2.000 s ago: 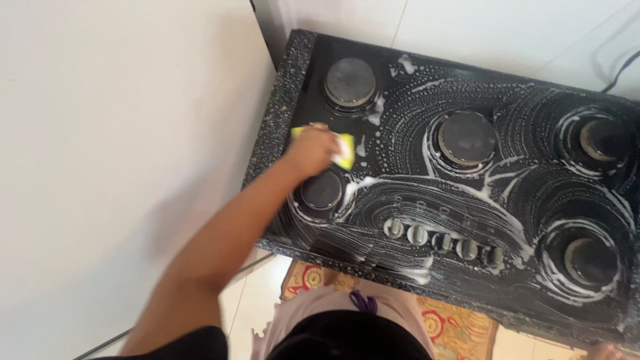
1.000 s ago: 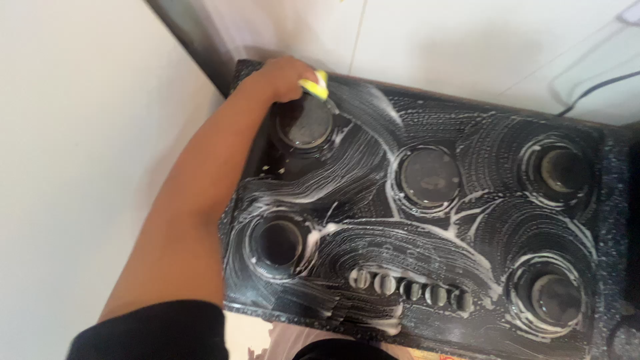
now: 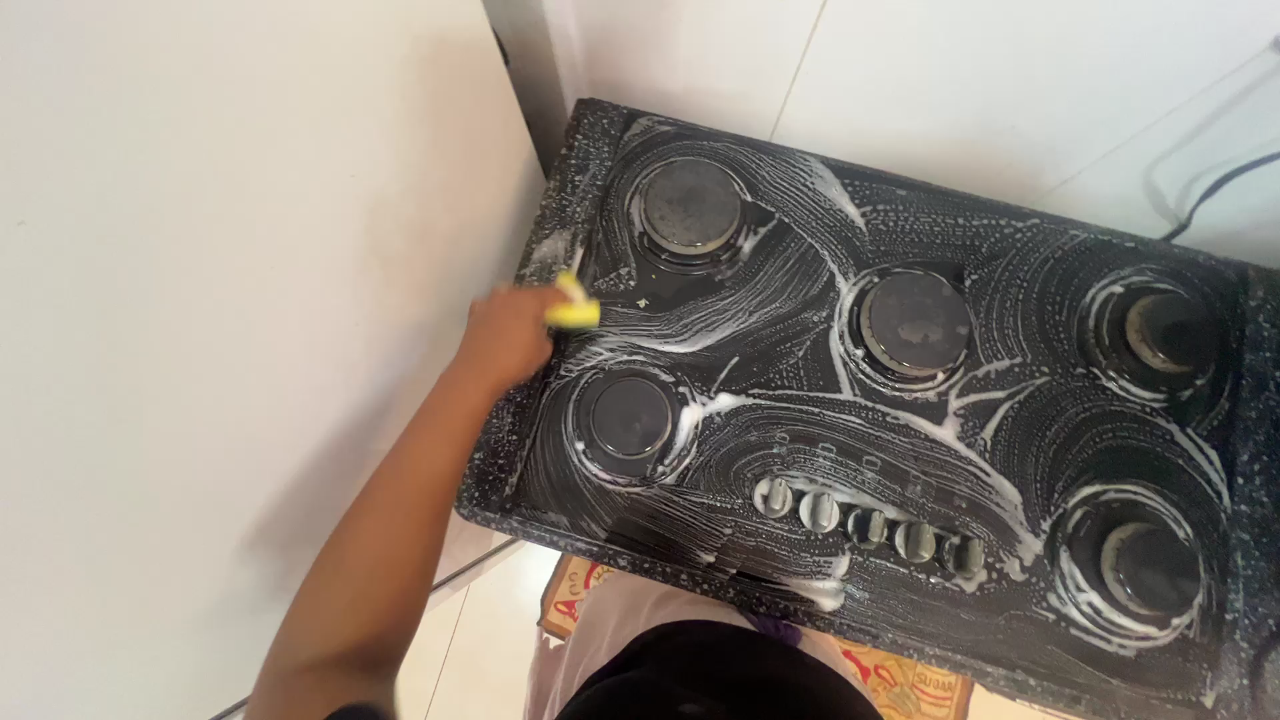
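My left hand (image 3: pixel 510 330) grips a yellow sponge (image 3: pixel 573 303) at the left edge of a black glass gas hob (image 3: pixel 770 350), where the glass meets the speckled stone countertop (image 3: pixel 490 450). Streaks of white foam cover much of the hob. Several round burners stand on it, among them an upper left burner (image 3: pixel 691 207), a lower left burner (image 3: pixel 632 413) and a middle burner (image 3: pixel 914 322). A row of foamy control knobs (image 3: pixel 867 526) sits near the front edge. My right hand is out of view.
A large white surface (image 3: pixel 250 200) rises close on the left, beside my forearm. Behind the hob is a white tiled wall (image 3: pixel 900 90) with a dark cable (image 3: pixel 1215 190) at the right. A patterned mat (image 3: pixel 905 680) lies on the floor below the front edge.
My left hand with the sponge has come from behind the upper left burner down to the left edge. Foam streaks now lie around that burner, where the glass was mostly dark two seconds ago.
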